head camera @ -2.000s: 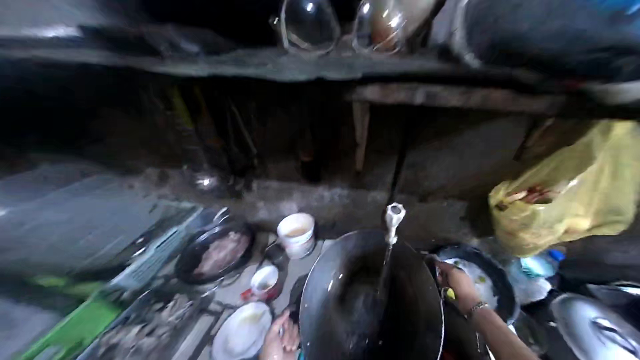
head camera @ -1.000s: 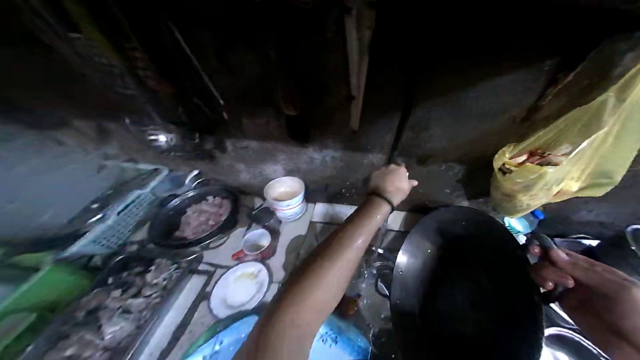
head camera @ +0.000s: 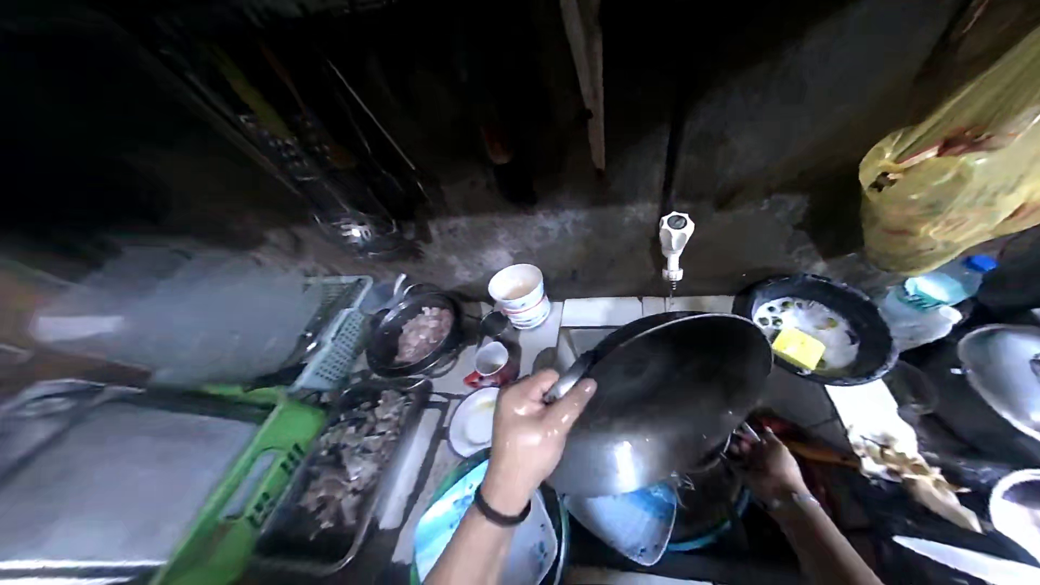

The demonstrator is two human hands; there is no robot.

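Observation:
A large dark metal wok [head camera: 658, 398] is tilted over the sink, its dark hollow side facing up and away. My left hand [head camera: 532, 426], wet and with a dark band at the wrist, grips the wok's handle on its left side. At the lower right rim, my right hand [head camera: 768, 467] holds the wok's other side; its fingers are partly in shadow. Behind the wok stands a white tap [head camera: 676, 240]. Blue patterned plates [head camera: 630, 520] lie beneath it. A yellow sponge [head camera: 799, 349] rests in a black basin [head camera: 881, 357] of suds to the right.
Left are a pan of pinkish meat [head camera: 424, 333], stacked white bowls [head camera: 520, 296], a red cup [head camera: 492, 366], a white saucer [head camera: 473, 422], a tray of meat pieces [head camera: 353, 463] and a green crate [head camera: 272, 471]. A yellow plastic bag [head camera: 942, 195] hangs right, above a plastic bottle [head camera: 946, 280].
My left hand has left the tap area and now holds the wok's handle. The wok, more upright one second ago at the right, has moved left and tilted over the sink.

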